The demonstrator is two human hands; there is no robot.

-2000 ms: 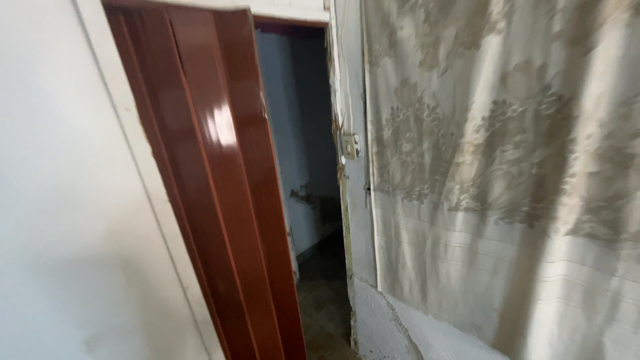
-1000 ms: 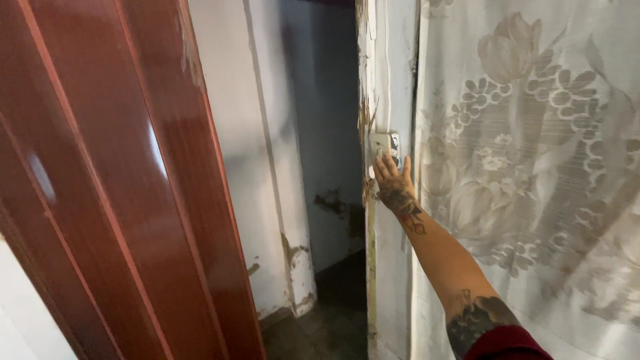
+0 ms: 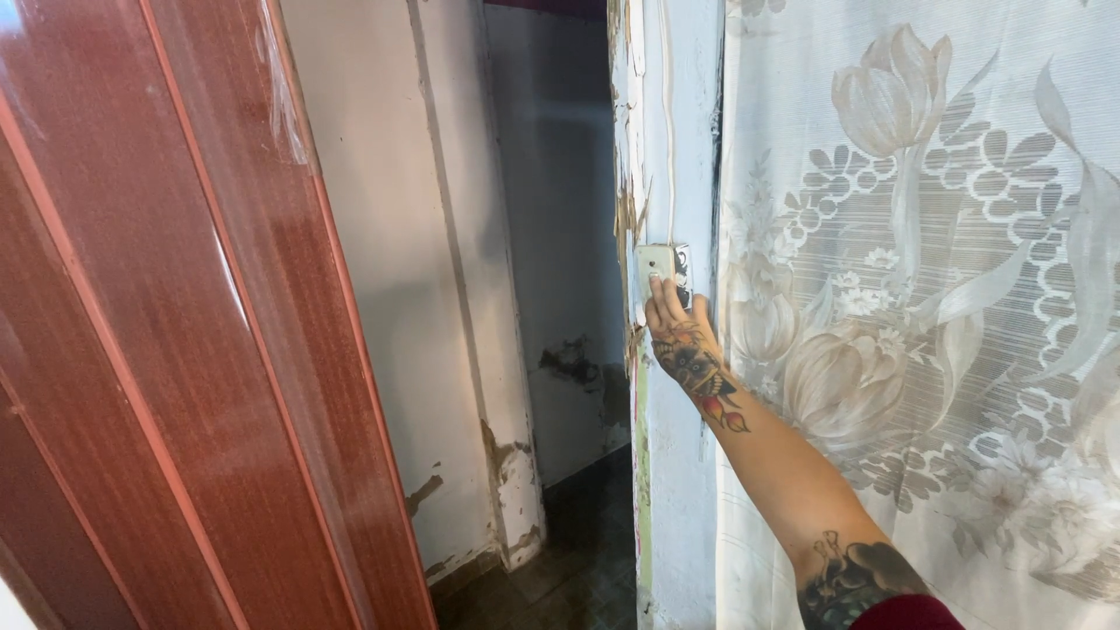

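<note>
My right hand (image 3: 682, 337) reaches up from the lower right, its fingertips on the front of a surface-mounted light switch (image 3: 654, 259). The fingers lie over the lower part of the switch plate and the thumb is at the side of the box, which has a black-and-white pattern. A white cable (image 3: 670, 122) runs down the wall into the top of the switch. The forearm is tattooed and a dark red sleeve (image 3: 906, 614) shows at the bottom edge. My left hand is not in view.
On the left stands a reddish-brown folding door (image 3: 219, 350). Beyond the doorway are a wall with peeling paint (image 3: 402, 306) and a dark tiled floor (image 3: 560, 560). The door frame (image 3: 623, 131) has splintered wood. A floral sheer curtain (image 3: 919, 306) hangs at the right.
My right hand, absent two seconds ago, came into view and was at the switch one second ago; it remains there. The view has moved closer to the doorway.
</note>
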